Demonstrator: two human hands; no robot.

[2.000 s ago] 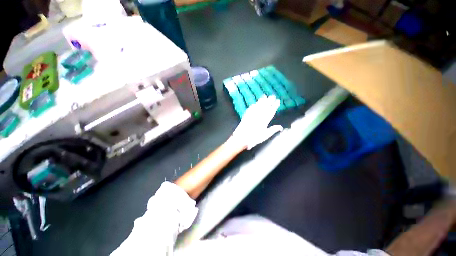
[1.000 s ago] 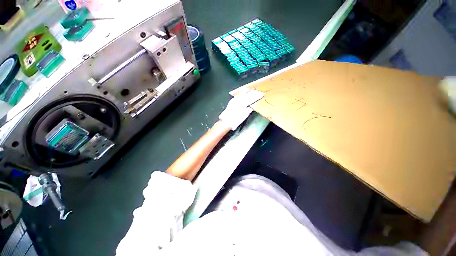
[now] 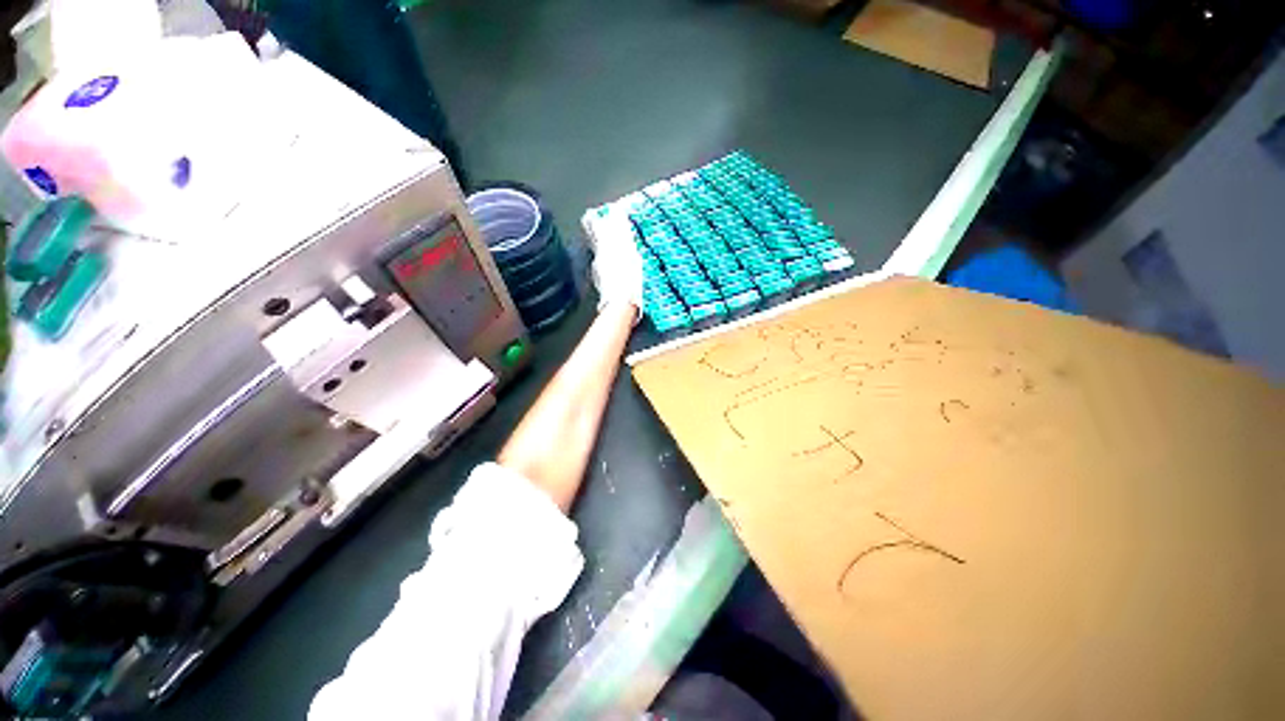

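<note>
A block of teal taped pieces (image 3: 733, 237) lies on the dark green bench mat, packed in rows. My left hand (image 3: 615, 265), in a white glove, is at the block's left edge, against its side; its fingers are partly blurred and I cannot tell how they are bent. A tan cardboard sheet (image 3: 972, 465) with pen marks lies over the bench's front edge, its far edge close to the near side of the block. My right hand is not in view.
The grey taping machine (image 3: 282, 380) stands at the left, its black ring (image 3: 106, 606) cut off at the lower left. Spare tape rolls (image 3: 524, 261) stand between machine and block. The bench's pale edge (image 3: 986, 162) runs to the upper right. A blue object (image 3: 1009, 278) lies beyond it.
My left hand has moved from the cardboard's corner to the left side of the block. The cardboard now lies closer along the block's near side. The view has shifted.
</note>
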